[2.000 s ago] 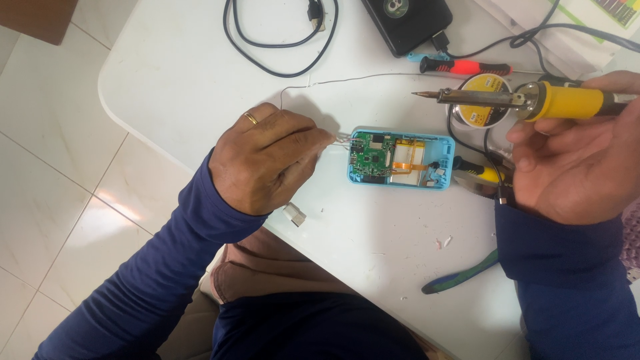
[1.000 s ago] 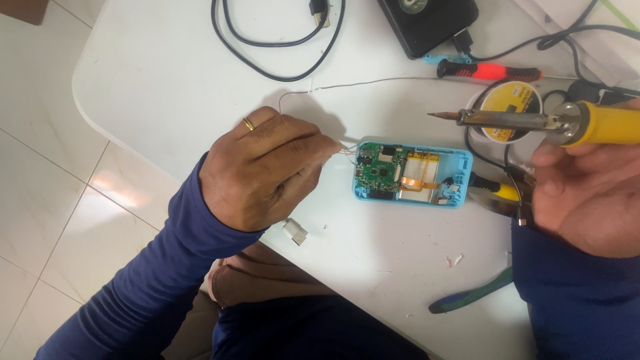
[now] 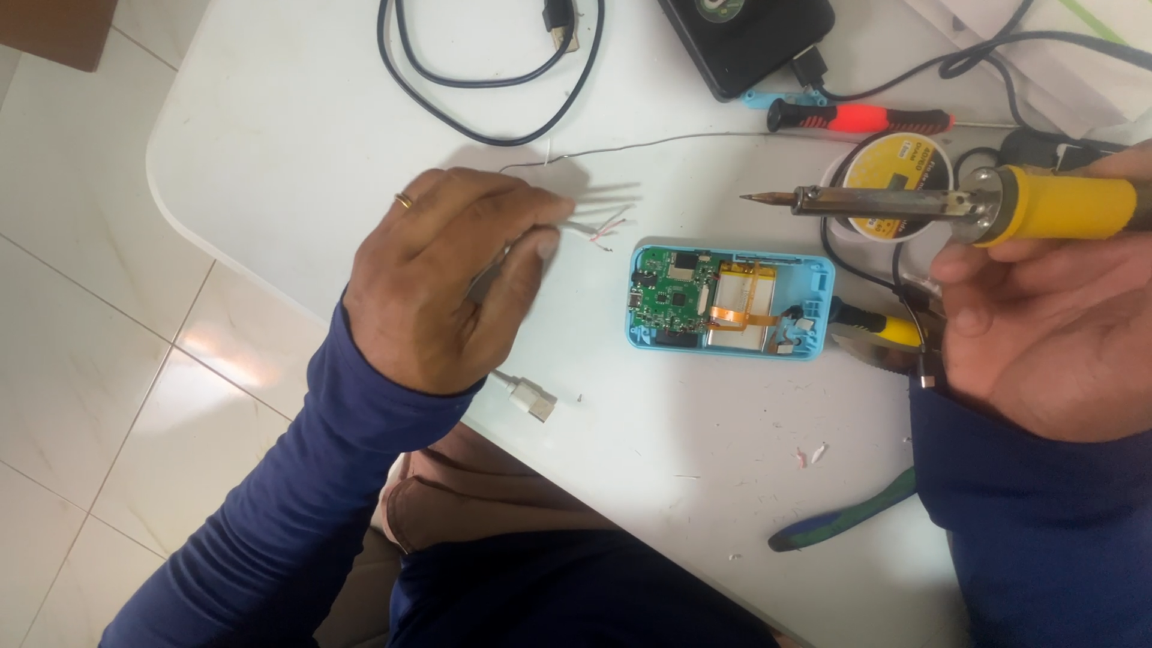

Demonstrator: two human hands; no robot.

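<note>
My left hand (image 3: pixel 450 279) pinches a white USB cable, whose stripped thin wires (image 3: pixel 607 232) stick out past the fingertips; its USB plug (image 3: pixel 531 400) hangs out below the palm. To the right, apart from the wires, lies an open light-blue device case (image 3: pixel 729 349) holding a green circuit board (image 3: pixel 670 292), a silver battery pouch (image 3: pixel 742 301) and an orange ribbon cable. My right hand (image 3: pixel 1048 315), palm up, holds a soldering iron (image 3: pixel 1048 205) by its yellow handle. The iron's tip points left, above the case and touching nothing.
Behind the iron lies a solder spool (image 3: pixel 900 184), its solder wire running left. A red-black screwdriver (image 3: pixel 859 119), a black box (image 3: pixel 751 36) with a cable and a coiled black USB cable (image 3: pixel 490 139) lie farther back. Yellow-black pliers (image 3: pixel 886 333) and a blue-green handle (image 3: pixel 846 522) are at right.
My left hand has drawn the wires away from the end of the blue case, so they now stand apart from it. The soldering iron is still in my right hand.
</note>
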